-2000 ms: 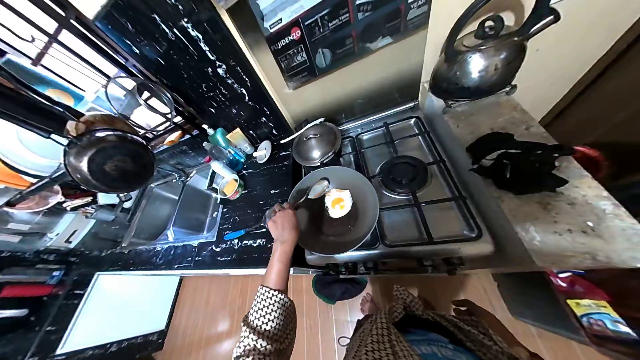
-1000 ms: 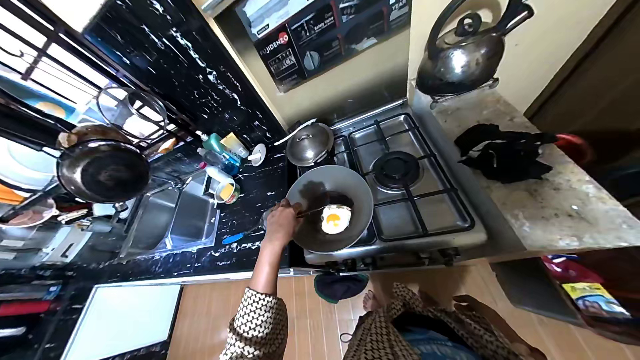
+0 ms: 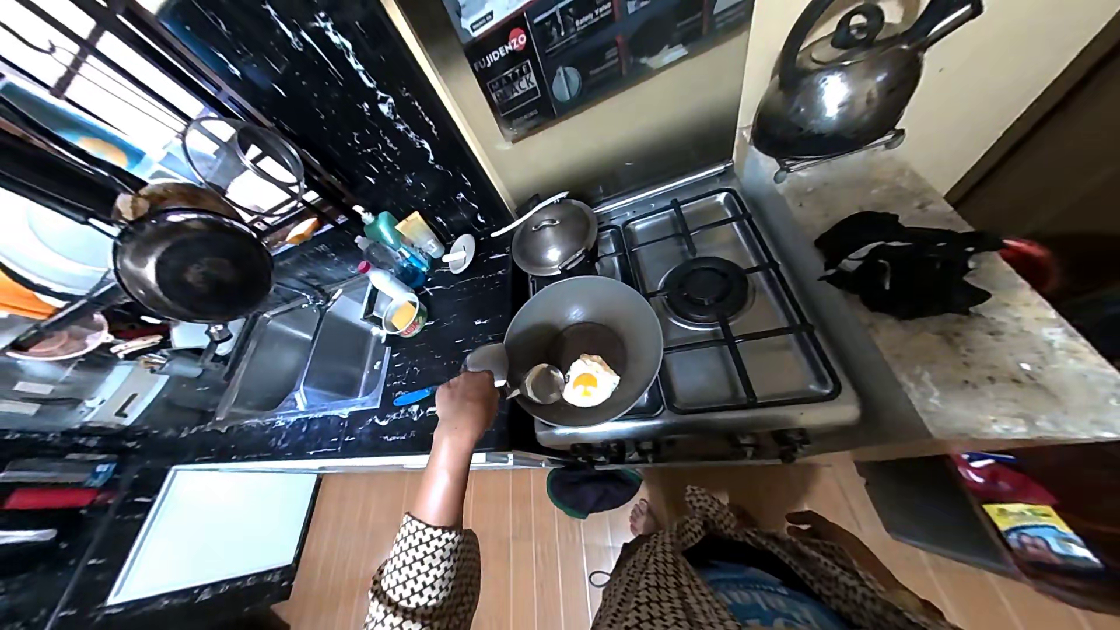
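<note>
A grey frying pan [image 3: 584, 302] rests on the front left of the gas stove, with a fried egg [image 3: 591, 381] in its lower part, yolk up. My left hand [image 3: 466, 404] is closed around a utensil handle at the pan's left edge. The utensil's round metal bowl, a spoon or ladle [image 3: 543, 383], lies just left of the egg. The pan's handle is hidden or unclear near my hand. My right hand [image 3: 809, 525] hangs low at my right side, away from the stove; its fingers look loose and nothing shows in them.
A lidded pot [image 3: 555, 236] stands behind the pan. Right of it is a bare burner [image 3: 707, 291]. A kettle [image 3: 837, 92] and black cloth [image 3: 906, 262] are on the right counter. Left are an open can [image 3: 405, 316], bottles [image 3: 385, 229], a blue-handled utensil [image 3: 415, 396] and a sink [image 3: 341, 350].
The utensil's bowl was above and left of the egg two seconds ago; now it is beside the egg's left edge. The egg has shifted lower in the pan. My right hand stays low.
</note>
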